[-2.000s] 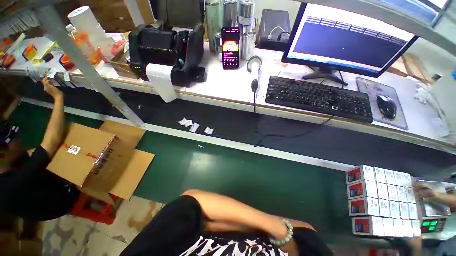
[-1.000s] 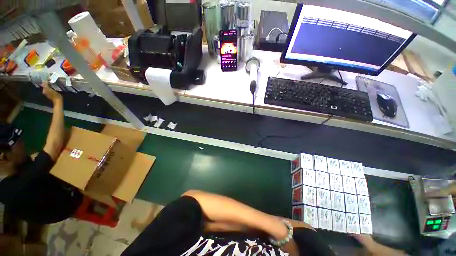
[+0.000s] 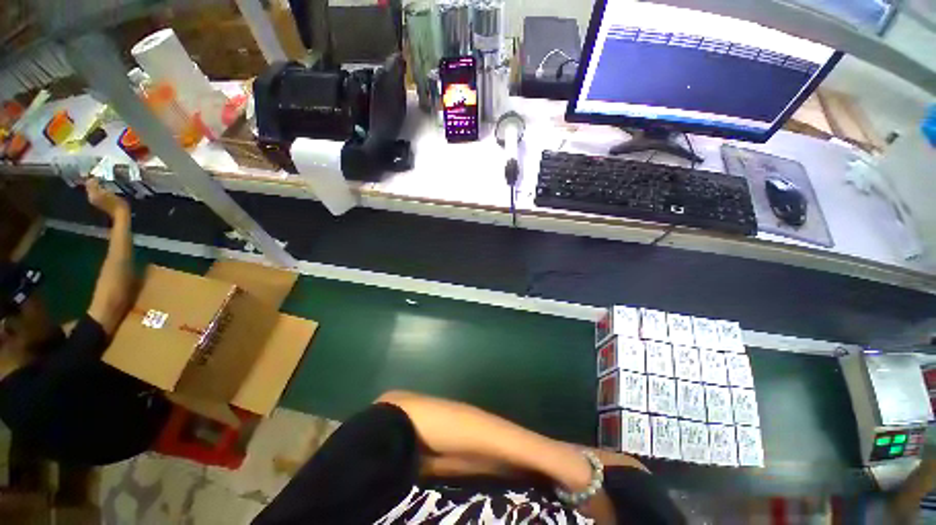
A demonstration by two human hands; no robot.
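White-topped product boxes (image 3: pixel 679 390) stand in a tight grid of rows on the green bench (image 3: pixel 452 349), right of centre, with red and blue printed left sides. My left forearm crosses my body at the bottom centre, with a beaded bracelet at the wrist. Only a little of my left hand (image 3: pixel 620 461) shows past it; the fingers are hidden near my dark right sleeve. My right hand is not in view. No hand of mine touches the boxes. The pale scanner (image 3: pixel 510 133) lies on the white shelf.
A monitor (image 3: pixel 703 72), keyboard (image 3: pixel 645 192), mouse (image 3: pixel 786 201), phone (image 3: pixel 460 99) and black machine (image 3: pixel 334 118) stand on the shelf. At left a person reaches to the shelf beside an open carton (image 3: pixel 195 333). A scale (image 3: pixel 893 405) with green digits stands at right.
The box grid has moved left along the bench, away from the scale. Paper scraps on the dark strip have also moved left. Another person's hand has left the scale top. My left arm stays put.
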